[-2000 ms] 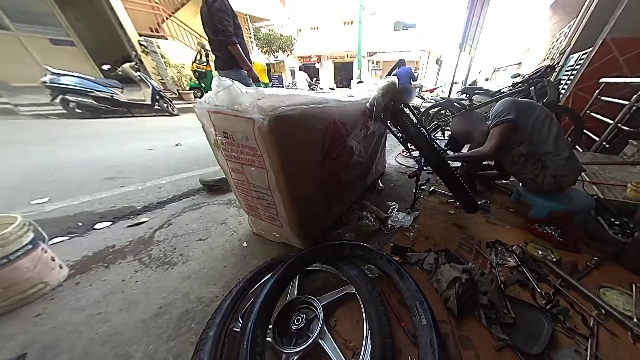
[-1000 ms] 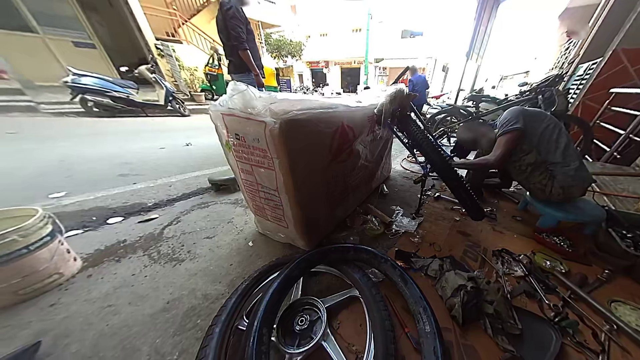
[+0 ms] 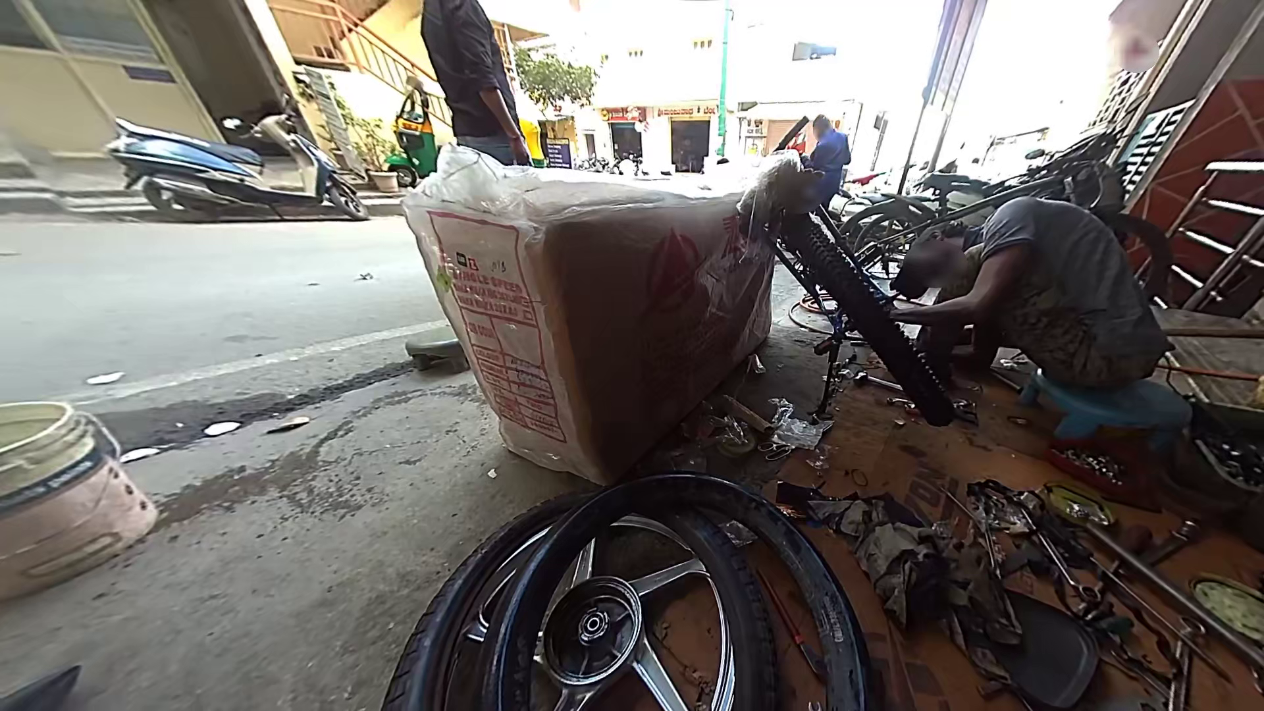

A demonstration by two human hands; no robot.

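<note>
Neither my left hand nor my right hand shows in the head view. At the lower middle, a spoked alloy wheel [image 3: 592, 632] lies on the ground with a loose black tyre [image 3: 834, 592] resting over it. Behind them stands a large cardboard carton [image 3: 632, 326] wrapped in clear plastic. A knobbly bicycle tyre [image 3: 869, 316] slants down beside the carton's right side. Dark rags [image 3: 894, 553] and several wrenches [image 3: 1066, 573] lie on flattened cardboard at the lower right.
A person [image 3: 1066, 286] sits bent over on a blue stool [image 3: 1106, 400] at the right. Another person [image 3: 474, 79] stands behind the carton. A plastic bucket [image 3: 69, 504] is at the left; a scooter [image 3: 237, 168] is parked across the road.
The view has shifted a little to the left, bringing more of the bucket into sight. The seated person stays bent over on the stool.
</note>
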